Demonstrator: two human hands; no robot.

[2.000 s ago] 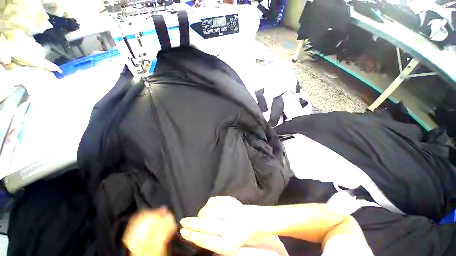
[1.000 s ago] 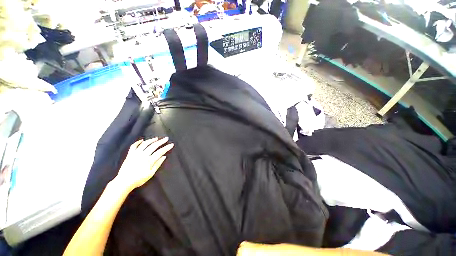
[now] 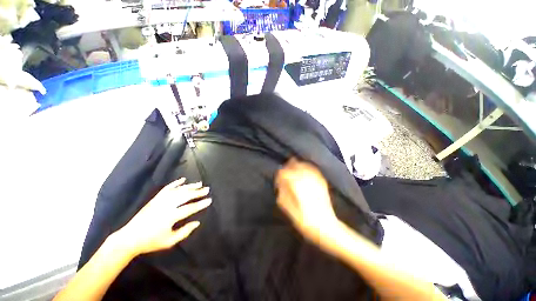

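Note:
A large black garment piece [image 3: 235, 194] covers the machine bed and hangs toward me. A seam runs down it from the presser foot [image 3: 190, 140] of the white sewing machine [image 3: 205, 62]. My left hand [image 3: 167, 217] lies on the cloth left of the seam, fingers spread, palm down. My right hand [image 3: 302, 191] is on or just over the cloth to the right, fingers curled and blurred; whether it pinches fabric is unclear. Two black bands [image 3: 238, 64] hang over the machine arm.
A dark control panel [image 3: 320, 67] is on the machine's right. A blue crate [image 3: 88, 82] stands behind at left. A black and white garment heap [image 3: 446, 211] lies at right. A table [image 3: 470, 76] with a slanted leg stands at far right.
My left hand came up from the bottom onto the cloth and stays beside the seam. My right hand has moved up from the lower edge onto the right part. The machine appears lower in view.

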